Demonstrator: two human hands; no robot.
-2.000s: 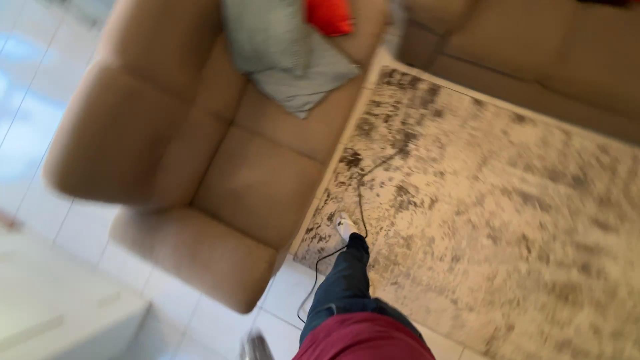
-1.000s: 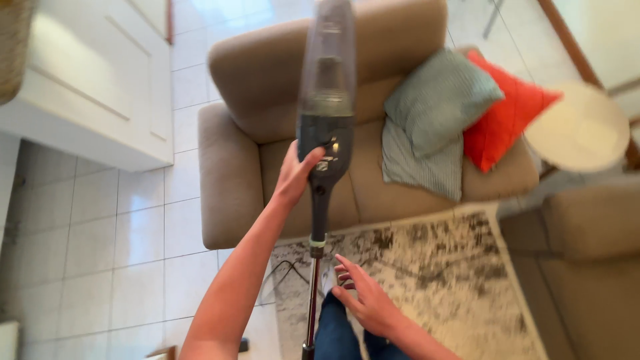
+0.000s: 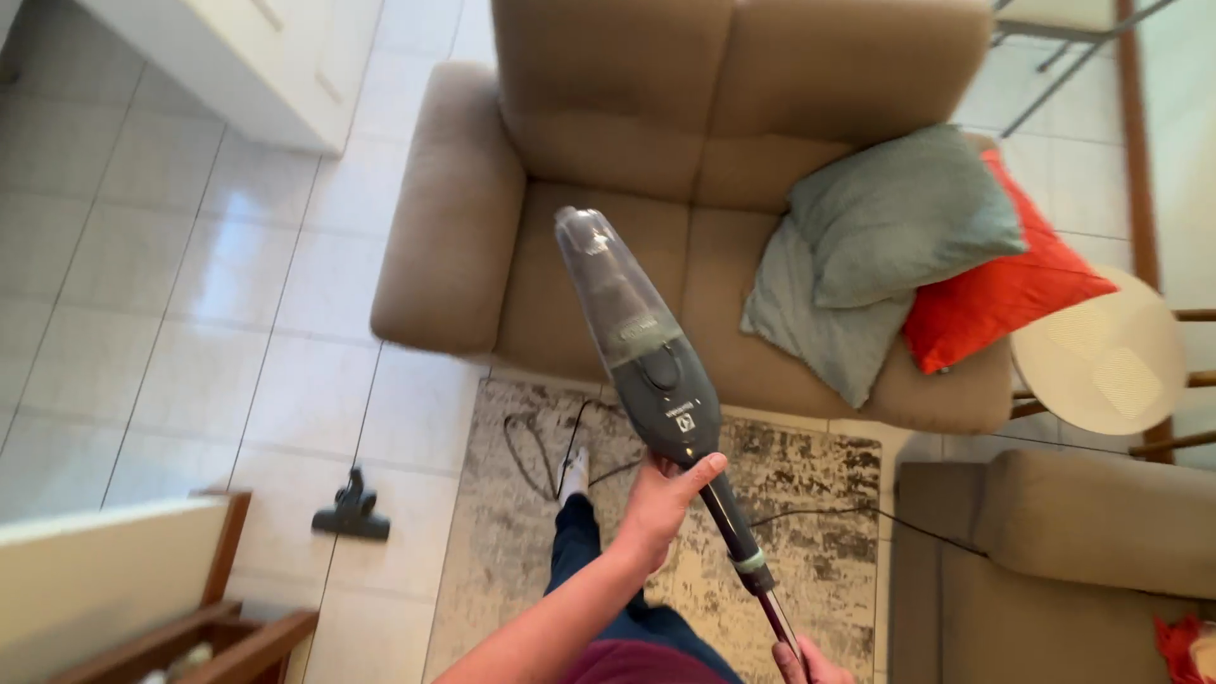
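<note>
My left hand (image 3: 665,503) grips the neck of a grey Electrolux stick vacuum cleaner (image 3: 679,408), just below its body. The vacuum's clear dust container (image 3: 613,285) points up and to the left over the seat of a brown sofa. At the bottom of the view my right hand (image 3: 807,662) is closed around the metal tube (image 3: 779,617). A dark floor nozzle (image 3: 351,513) lies detached on the tiles at the left. The black power cord (image 3: 817,511) runs over the patterned rug.
The brown sofa (image 3: 608,285) bears grey-green cushions (image 3: 902,218) and a red cushion (image 3: 997,275). A round stool (image 3: 1097,351) stands beside it. Another sofa (image 3: 1045,608) is at right, wooden furniture (image 3: 228,636) at lower left. The cord loops near my foot (image 3: 575,472) on the rug (image 3: 513,570).
The vacuum has gone from upright in view to tilted, its container end leaning left. My right hand, open beside the tube a second ago, now holds it. The view has shifted.
</note>
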